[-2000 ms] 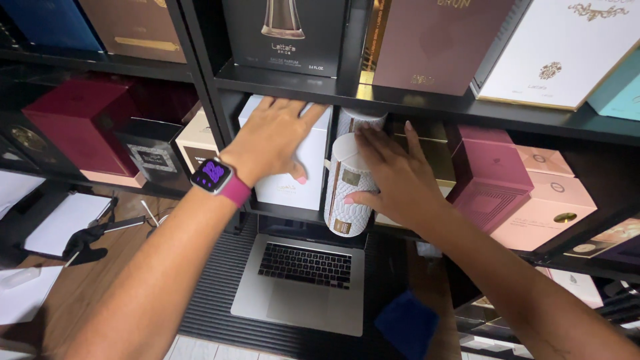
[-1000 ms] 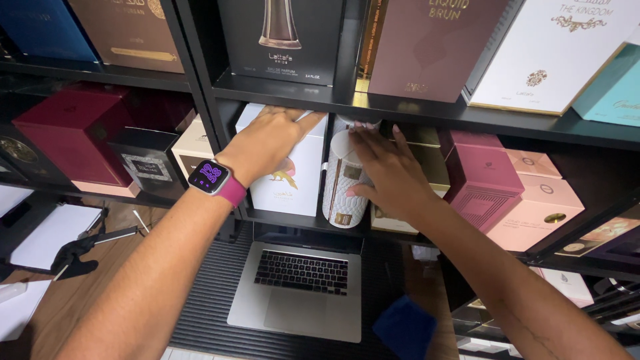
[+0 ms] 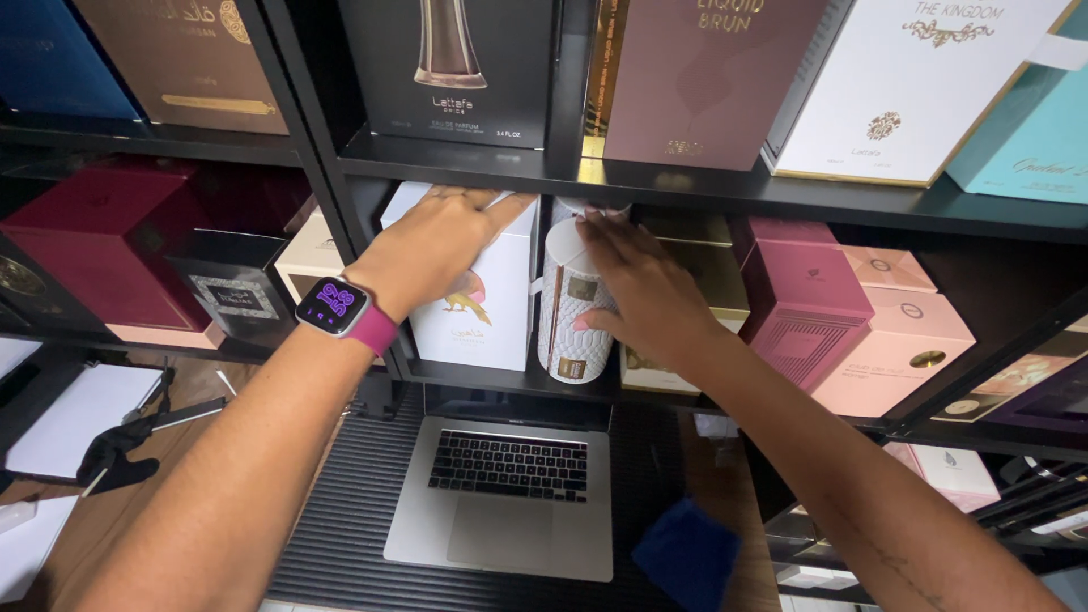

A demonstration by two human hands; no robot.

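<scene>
My left hand (image 3: 438,246), with a watch on its wrist, lies over the top and front of a white perfume box (image 3: 501,314) with a gold bird printed on it. Its fingertips reach under the upper shelf and its thumb rests at the box front. My right hand (image 3: 642,289) touches the top and right side of a white, scale-textured cylindrical container (image 3: 569,331) standing upright beside that box. The right fingertips lie near a second cylinder (image 3: 578,206) behind it, mostly hidden. Whether either hand grips firmly cannot be told.
Gold boxes (image 3: 705,280) and pink boxes (image 3: 807,297) stand right of the cylinder. The black shelf edge (image 3: 680,191) passes just above my hands, with large perfume boxes on it. Below, an open laptop (image 3: 510,501) sits on a ribbed black mat (image 3: 331,518), near a blue cloth (image 3: 688,552).
My left thumb has shifted, and the printed front of the white box shows more than two seconds ago. My hands stay at the same box and cylinder.
</scene>
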